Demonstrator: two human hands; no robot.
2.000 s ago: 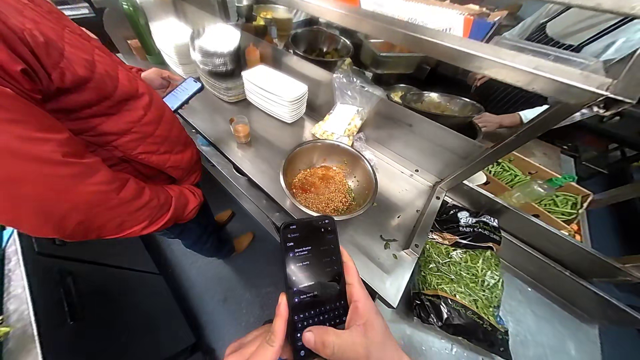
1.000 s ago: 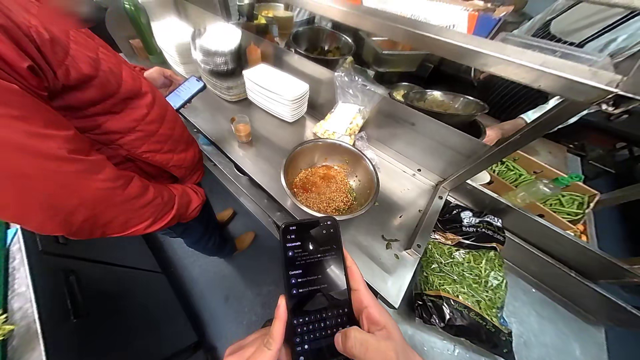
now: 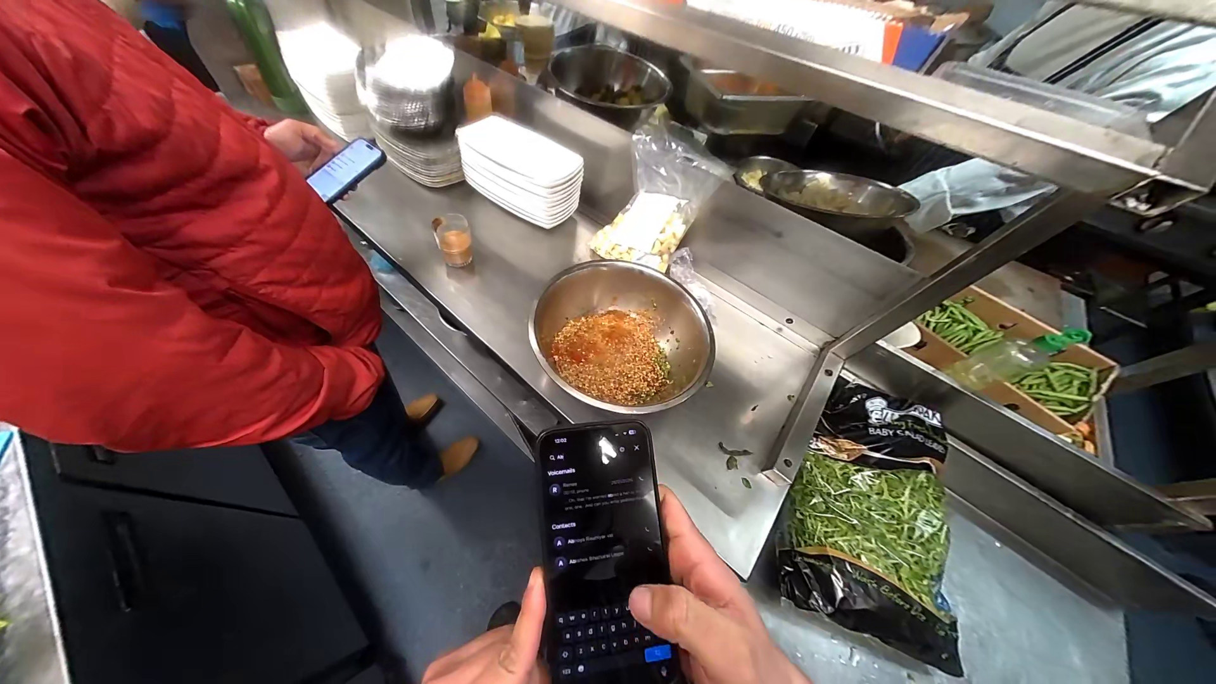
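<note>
A black smartphone (image 3: 603,541) is held upright between my two hands, its lit screen showing a list and a keyboard. My left hand (image 3: 499,646) grips its left edge, the thumb along the side. Around the right edge wraps my right hand (image 3: 712,608), its thumb over the right part of the keyboard. Just beyond the phone, a steel mixing bowl (image 3: 622,334) sits on the counter with chopped nuts or grain, reddish powder and some green bits in it. Behind the bowl lies a clear plastic bag of pale yellow pieces (image 3: 646,228). A small glass of orange-brown sauce (image 3: 454,242) stands left of it.
At left stands a person in a red jacket (image 3: 190,256), holding a phone (image 3: 347,171). Stacked white plates (image 3: 521,171) are on the steel counter (image 3: 750,380). A bag of salad leaves (image 3: 874,522) and a box of green beans (image 3: 1054,380) lie right of the shelf post (image 3: 807,418).
My right thumb has moved from lower on the phone up over the right side of its keyboard. The screen's list has changed. The co-worker's hand at the far right no longer shows near the pan.
</note>
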